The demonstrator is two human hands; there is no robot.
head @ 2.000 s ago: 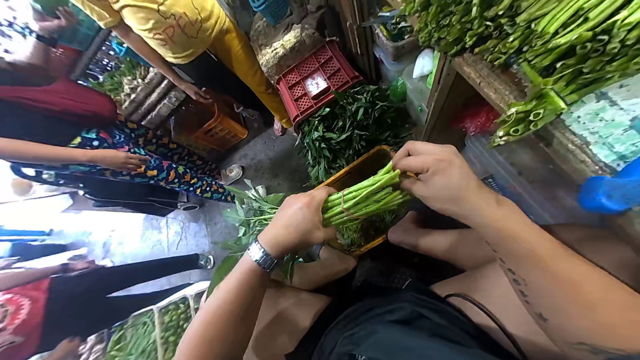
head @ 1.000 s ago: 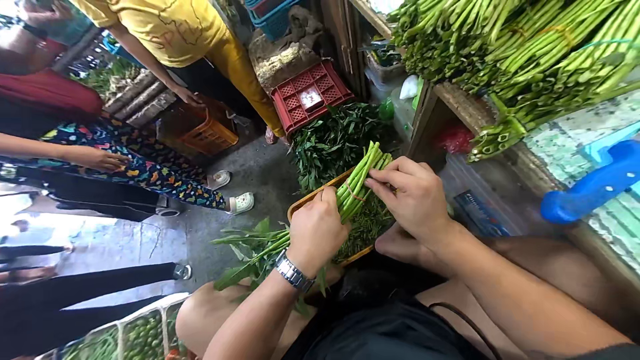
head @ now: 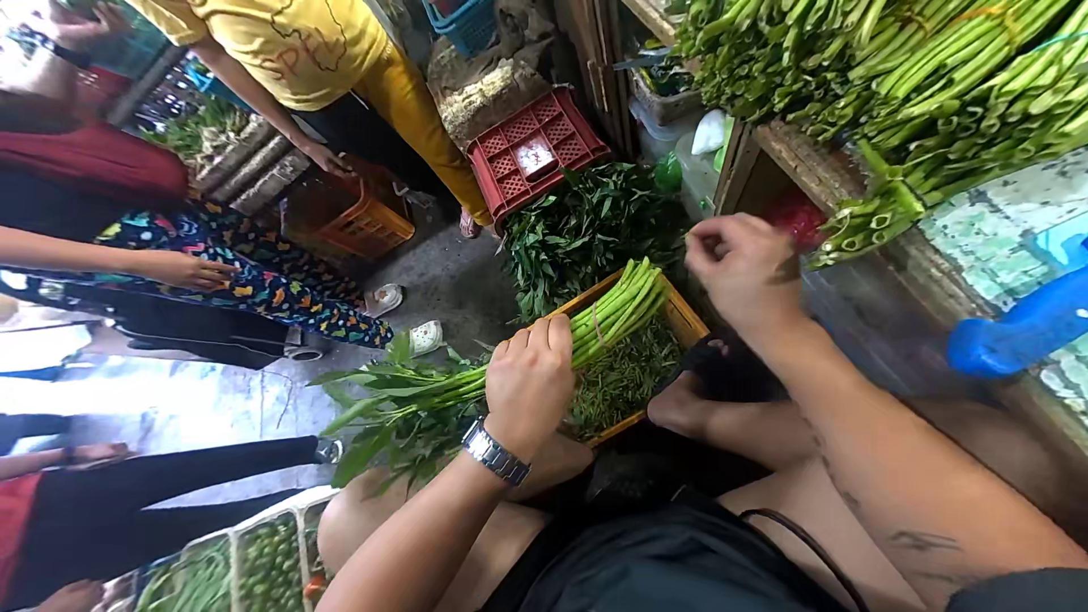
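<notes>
My left hand (head: pixel 531 378), with a metal-band watch at the wrist, is closed around a bunch of leafy green stems (head: pixel 625 310). A thin band circles the stems near their cut ends, which point up and right; the leaves hang to the left over my knee. My right hand (head: pixel 744 263) is raised to the right of the cut ends, apart from them, with thumb and fingertips pinched together; whether a small piece is between them I cannot tell. Below the bunch stands a yellow crate (head: pixel 684 314) with small green leaves and trimmings inside.
A red plastic crate (head: pixel 544 153) stands behind a heap of dark leafy greens (head: pixel 595 221). Bundled green stems (head: pixel 952 76) lie on the wooden stall at upper right, near a blue plastic object (head: pixel 1020 327). People stand at left, near an orange crate (head: pixel 370 217). Vegetables in compartments are at lower left.
My right hand was at the cut ends of the stems in both earlier frames and has moved off them to the right. My left hand has kept its hold on the bunch.
</notes>
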